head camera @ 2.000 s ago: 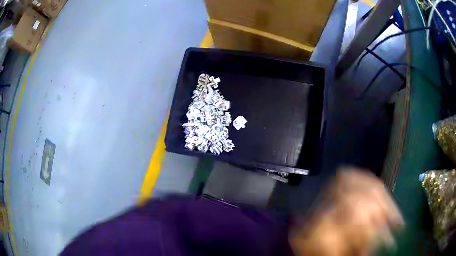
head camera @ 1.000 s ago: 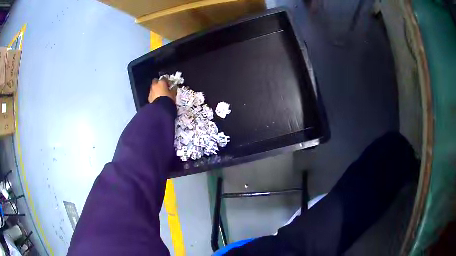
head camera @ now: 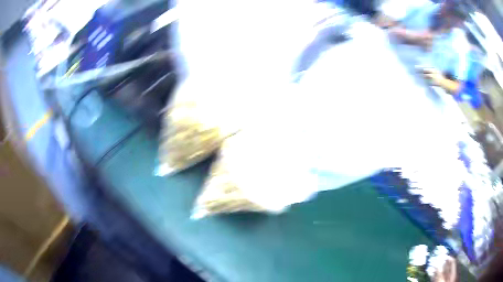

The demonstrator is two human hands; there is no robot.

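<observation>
The frame is badly blurred and partly overexposed. Clear plastic bags with gold contacts in their bottoms stand on the green bench mat (head camera: pixel 342 231): one bag (head camera: pixel 190 137) at centre left, another (head camera: pixel 234 184) beside it. White housings (head camera: pixel 419 256) lie at the bottom right, with a little gold next to them. Blurred fingers, seemingly of my right hand (head camera: pixel 449 271), show beside these housings, cut off by the edge. Whether they grip a housing cannot be told. My left hand is not in view.
A large pile of white parts (head camera: pixel 435 184) lies at the right, with blue and dark edges around it. Another person's hands and arms (head camera: pixel 441 80) show at the upper right. Dark cables cross the mat at left. A brown carton (head camera: pixel 27 204) stands at lower left.
The view has swung from the black tray on the left to the bench. The tray and my left arm, which reached into its white parts, have gone out of view.
</observation>
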